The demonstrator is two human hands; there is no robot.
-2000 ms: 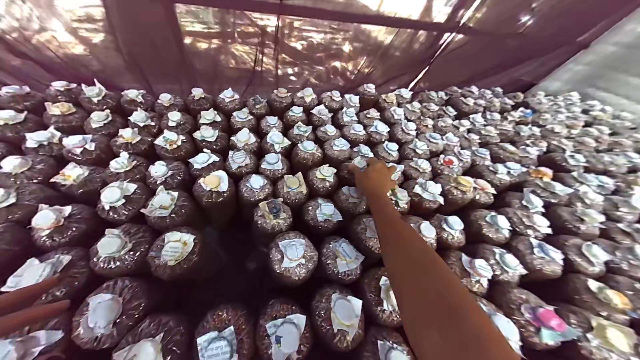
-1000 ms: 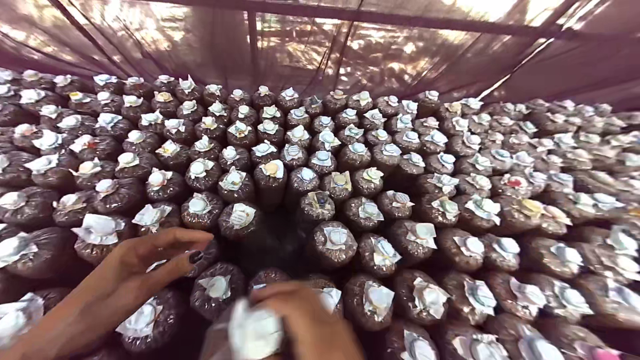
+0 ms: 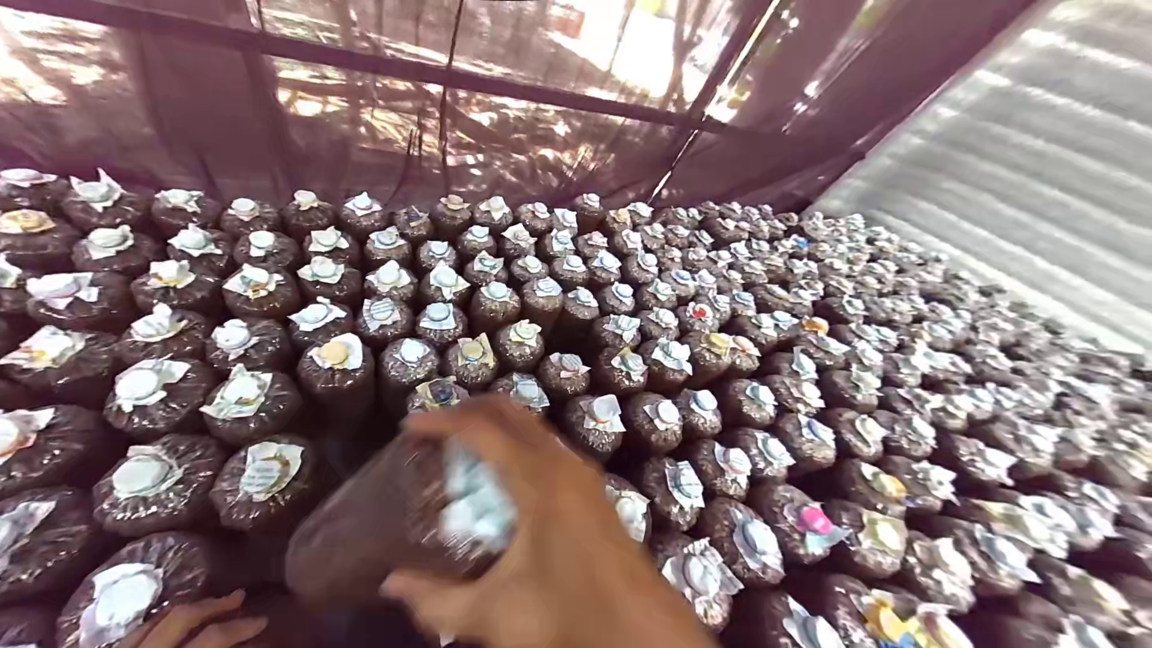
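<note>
My right hand (image 3: pixel 540 531) grips the top end of a clear plastic bag packed with brown substrate (image 3: pixel 360 522), tilted on its side, its capped, paper-covered neck toward the palm; both are motion-blurred. Only the fingers of my left hand (image 3: pixel 202 623) show at the bottom left edge, beside a standing substrate bag with a white cap (image 3: pixel 124 596); whether they hold anything is hidden. Left of the tilted bag stands another bag with a printed paper cover (image 3: pixel 270 470). A dark gap between bags lies under and behind the held one.
Rows of upright substrate bags (image 3: pixel 661 414), with paper and round caps on their necks, are packed closely on all sides. Behind them hangs a dark mesh sheet (image 3: pixel 360 126) with a horizontal bar. A pale corrugated sheet (image 3: pixel 1017 162) slopes at the right.
One second ago my left hand was raised at the lower left with fingers spread; now it is mostly out of view. My right hand and its bag are higher in view.
</note>
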